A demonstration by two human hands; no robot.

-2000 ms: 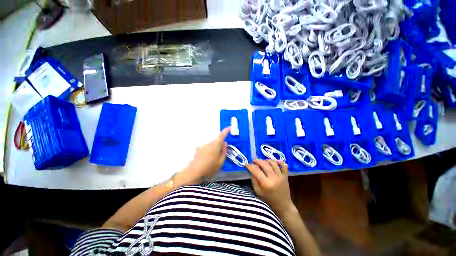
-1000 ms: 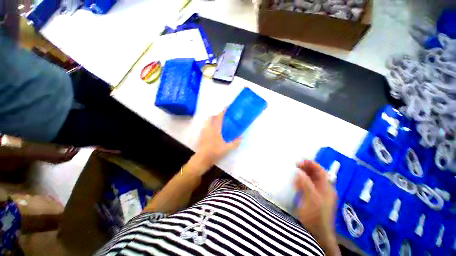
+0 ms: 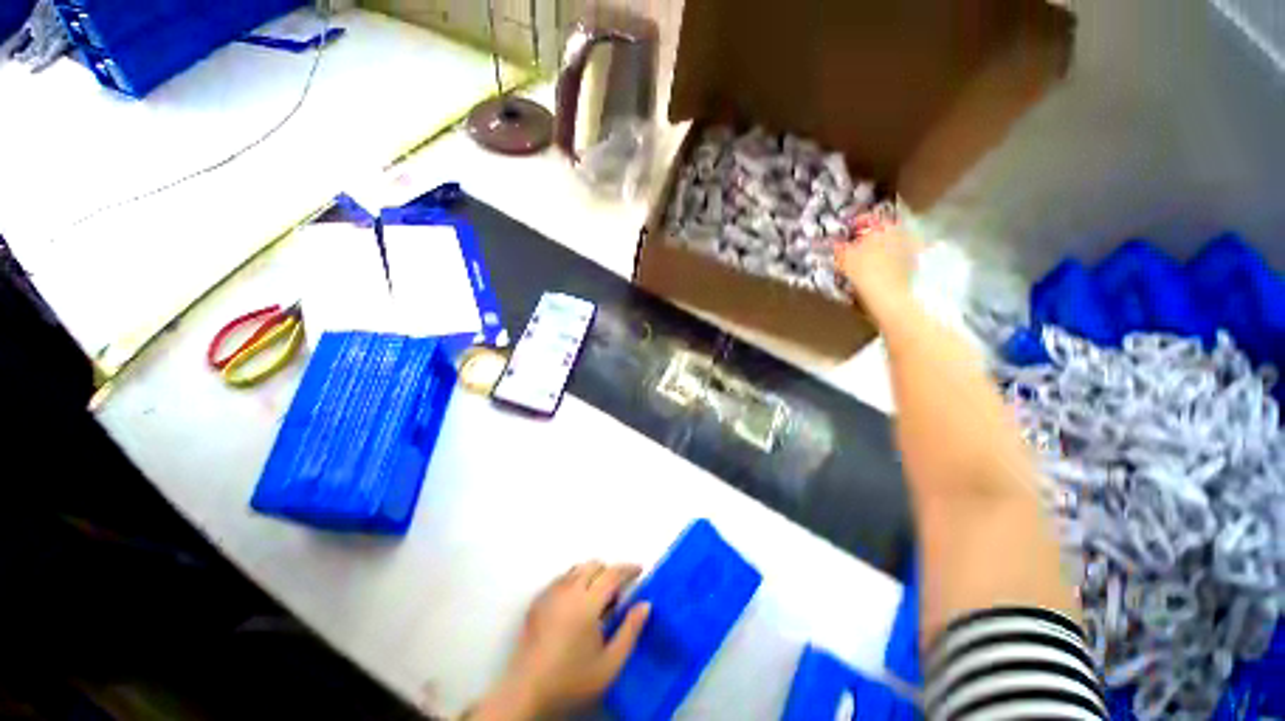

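My left hand [image 3: 575, 641] is low in the middle, with its thumb and fingers on the left edge of an empty blue tray [image 3: 693, 606] that lies tilted on the white table. My right hand [image 3: 879, 258] reaches into the open brown carton [image 3: 754, 293] at the far side, its fingertips among the small greyish-white chargers [image 3: 768, 197]. The fingers are blurred, and I cannot tell if they hold a charger. Part of another blue tray [image 3: 841, 690] shows at the bottom edge.
A ribbed blue stack of trays [image 3: 359, 430] stands left, near red and yellow scissors [image 3: 258, 342], flat packaging [image 3: 430, 282] and a lit smartphone [image 3: 547, 352]. The white cable pile [image 3: 1170, 493] is right. A clear kettle-like jug [image 3: 606, 92] stands beyond the dark strip [image 3: 846, 479].
The view has turned towards the carton. My left hand has brought the blue tray down and right to the table. My right hand has moved from beside the filled trays into the carton.
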